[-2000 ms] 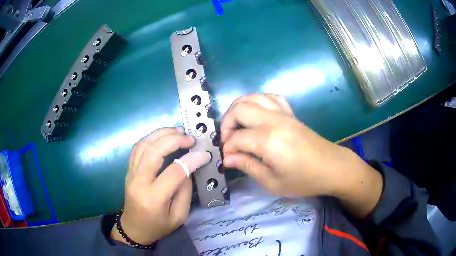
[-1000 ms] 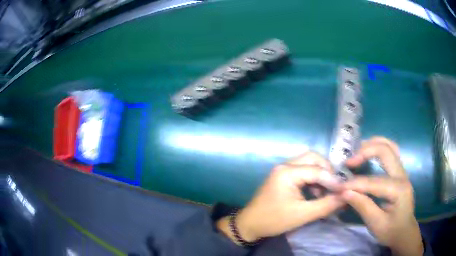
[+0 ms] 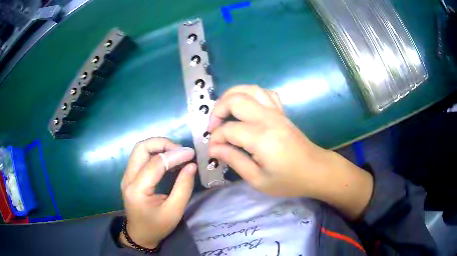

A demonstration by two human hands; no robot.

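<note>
A long grey metal bar [image 3: 204, 121] lies upright in the picture, with a row of black-ringed round holes holding bright tips and a scalloped right edge. My left hand [image 3: 158, 187] has a whitish wrap on one finger. Its index finger and thumb tips are at the bar's lower left edge, slightly apart, with no part visible between them. My right hand [image 3: 265, 142] is bent over the bar's lower right edge, its fingertips beside the fifth hole. The fingers hide that part of the scalloped edge and anything pinched there.
A second grey bar [image 3: 84, 76] lies at left. A clear plastic blister tray [image 3: 373, 55] is at right. A blue bin [image 3: 21, 182] with whitish contents and a red bin [image 3: 6, 202] are at the lower left. Blue tape [image 3: 234, 10] marks the green bench. Paper with handwriting [image 3: 240, 222] is below.
The view swung left, then back. Compared with the oldest frame, my left fingertip has left the hole and is at the bar's left edge. My right hand is still at the right edge.
</note>
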